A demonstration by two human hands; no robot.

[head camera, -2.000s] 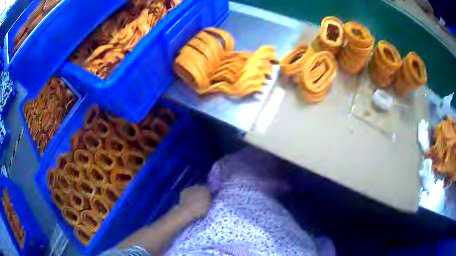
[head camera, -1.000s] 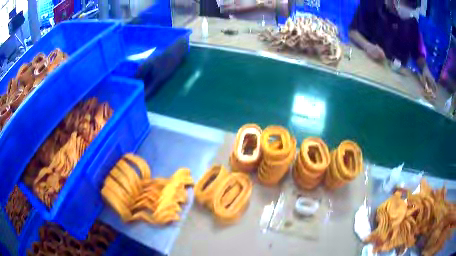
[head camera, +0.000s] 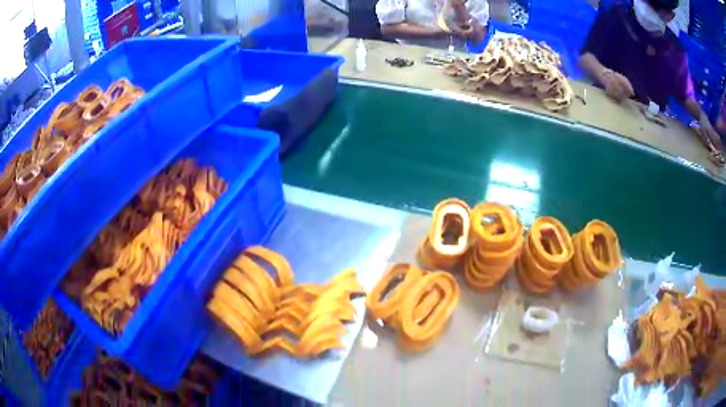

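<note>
No hand of mine is in the picture. Stacks of orange oval loops (head camera: 495,245) stand along the back of the tan board (head camera: 462,374), with two shorter groups of loops (head camera: 427,310) in front of them at the left. A small white ring-like glue cup (head camera: 540,319) sits on a patch of clear film (head camera: 517,350) with a few dark spots. A nested row of wavy orange strips (head camera: 286,310) lies on the metal bench top to the left. A loose heap of orange strips (head camera: 669,334) lies at the right.
Blue crates (head camera: 263,183) of strips and loops stand at the left, more below them. A green conveyor belt (head camera: 414,143) runs behind the board. Across it are a heap of pale strips (head camera: 521,70), a white bottle (head camera: 361,57) and two people. Crumpled white pieces (head camera: 618,340) lie near the right heap.
The view has tilted up from the floor crates and my lap to the bench and opposite table. My left forearm and hand, seen two seconds ago, are out of the picture.
</note>
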